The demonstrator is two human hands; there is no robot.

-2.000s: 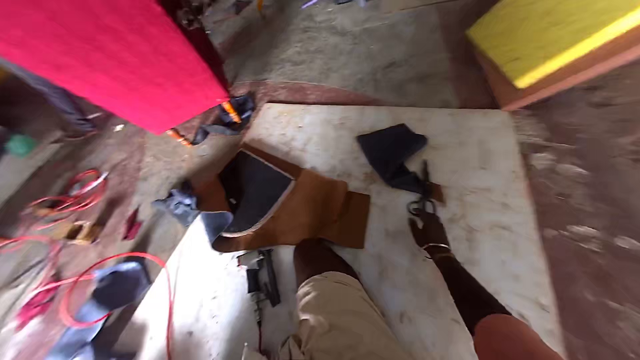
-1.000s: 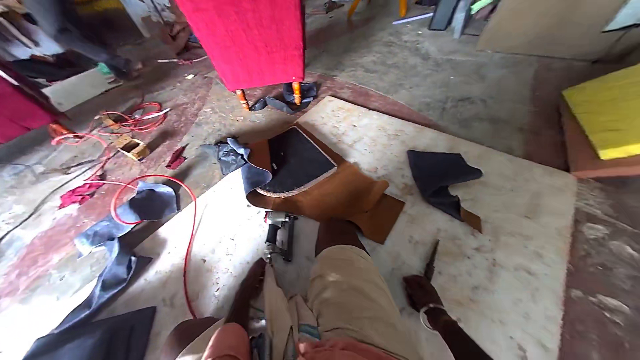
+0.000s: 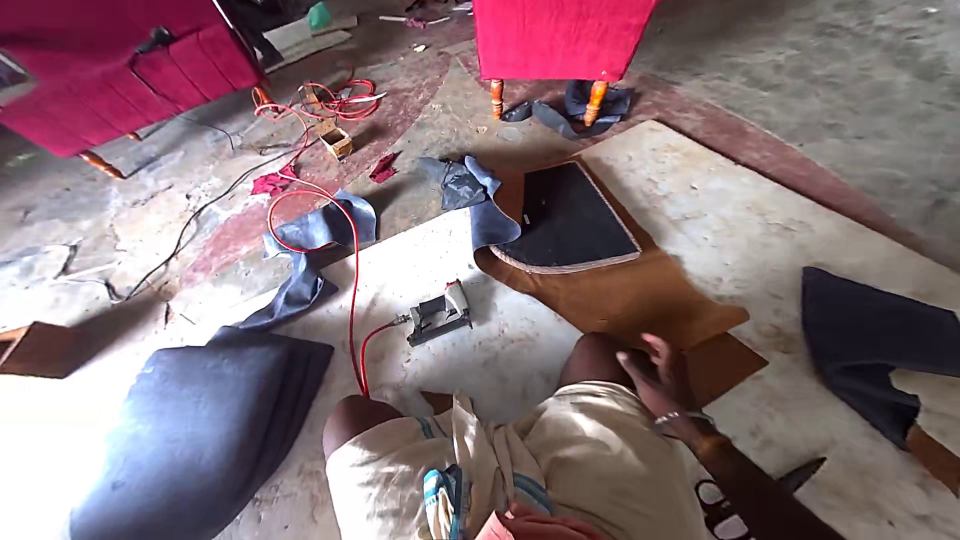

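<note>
My right hand (image 3: 660, 375) is raised beside my knee with its fingers apart and nothing in it, near the edge of a brown leather-like sheet (image 3: 622, 300). On that sheet lies a black panel (image 3: 574, 217) with a pale edge. Scissors (image 3: 720, 510) rest on the white board, partly under my right forearm. A pneumatic stapler (image 3: 439, 315) lies in front of my knees, joined to a red air hose (image 3: 356, 300). My left hand is out of sight. A dark cut piece of material (image 3: 862, 337) lies at the right.
Folded dark blue-grey material (image 3: 202, 427) lies at the left. Further off are more strips (image 3: 300, 225), a small open box (image 3: 335, 140), a coiled hose and a black cable (image 3: 180, 232). Red upholstered furniture (image 3: 562, 37) on wooden legs stands at the back, more at the upper left (image 3: 150, 82).
My right hand has let go of the scissors and come over beside my knee. My left hand, seen by the stapler a second ago, has left the view. The view has turned left.
</note>
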